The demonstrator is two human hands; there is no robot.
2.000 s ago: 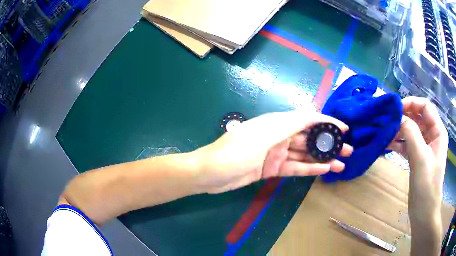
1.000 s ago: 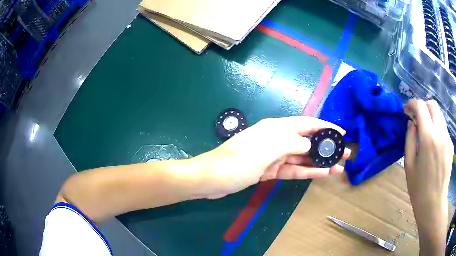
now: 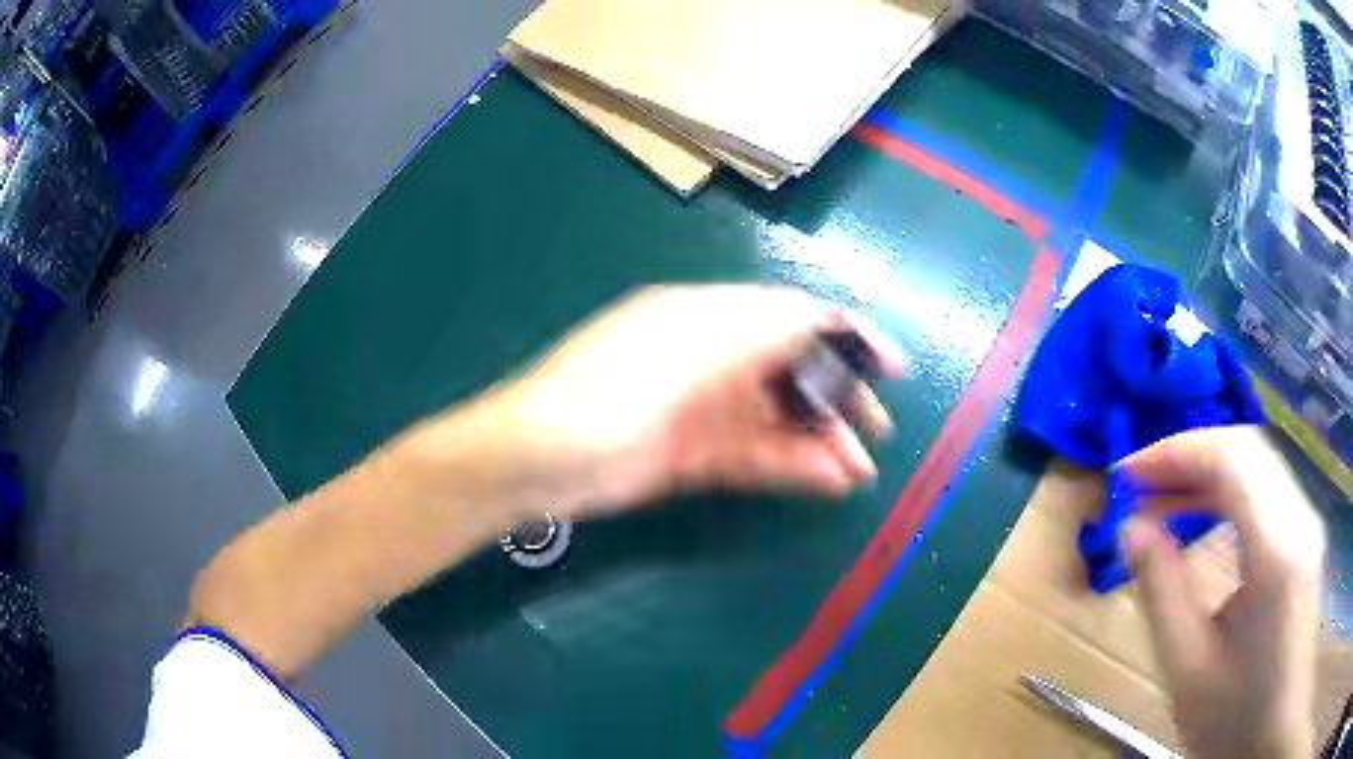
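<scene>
My left hand (image 3: 698, 400), blurred by motion, holds a black round knob (image 3: 831, 374) with a grey centre between thumb and fingers above the green mat. Another round part (image 3: 537, 540) with a pale ring lies on the mat, partly hidden beneath my left forearm. My right hand (image 3: 1224, 549), also blurred, is at the lower end of the crumpled blue cloth (image 3: 1135, 371), with some cloth at its thumb and fingertips. The silver tweezers (image 3: 1095, 715) lie on the cardboard sheet (image 3: 972, 675), left of my right wrist.
A stack of cardboard dividers (image 3: 727, 74) lies at the far edge of the green mat (image 3: 401, 312). Clear plastic trays (image 3: 1298, 282) with black round parts stand at the right. Red tape (image 3: 920, 512) and blue tape run across the mat. A white label shows beside the cloth.
My left hand has moved left with the knob, away from the cloth. My right hand has moved down and left along the cloth. The whole view has shifted somewhat.
</scene>
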